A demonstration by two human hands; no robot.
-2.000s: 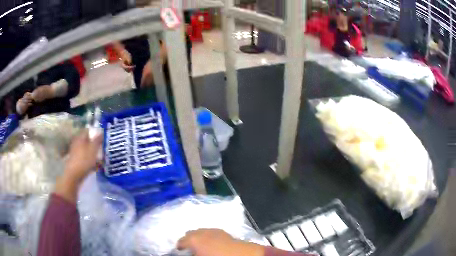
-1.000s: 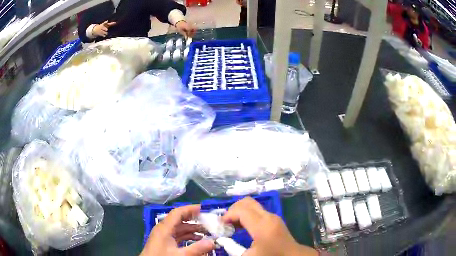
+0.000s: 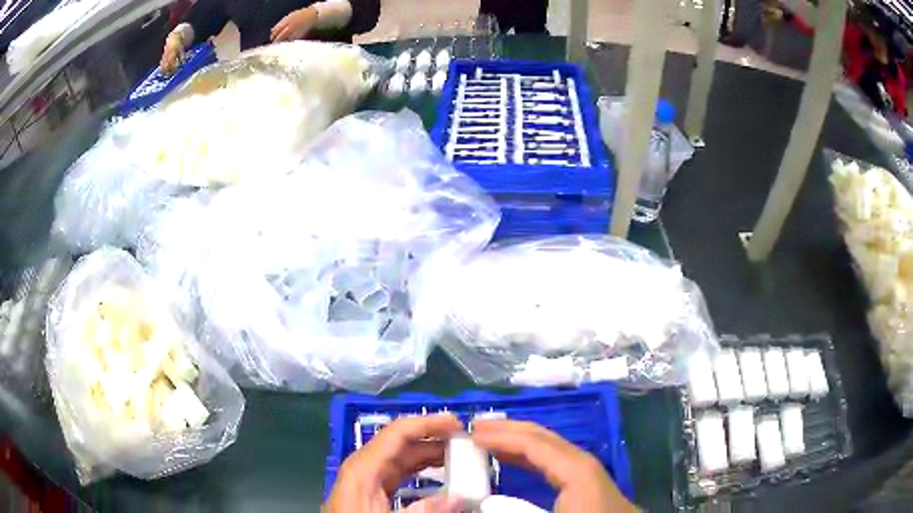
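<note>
A smooth white housing point(image 3: 467, 471) is held upright between the fingertips of both hands, above the near blue parts tray point(image 3: 561, 403). My left hand point(image 3: 390, 469) grips its left side, and a small white piece shows under these fingers, partly hidden. My right hand point(image 3: 553, 463) touches its right side, with another white piece below the fingers at the bottom edge. White stem parts show in the tray behind my left hand; my hands hide much of the tray.
Bags of cream parts point(image 3: 125, 371), translucent parts point(image 3: 300, 291) and white housings point(image 3: 581, 311) surround the tray. A blister tray point(image 3: 691, 481) holds white blocks at right. Stacked blue trays point(image 3: 531, 190), a water bottle point(image 3: 656, 165) and rack legs point(image 3: 641, 120) stand behind. A person's hand point(image 3: 296, 24) shows at the back.
The view has swung left and down from the rack. My hands have come together over the near tray, and the white housing now stands upright in the fingertips.
</note>
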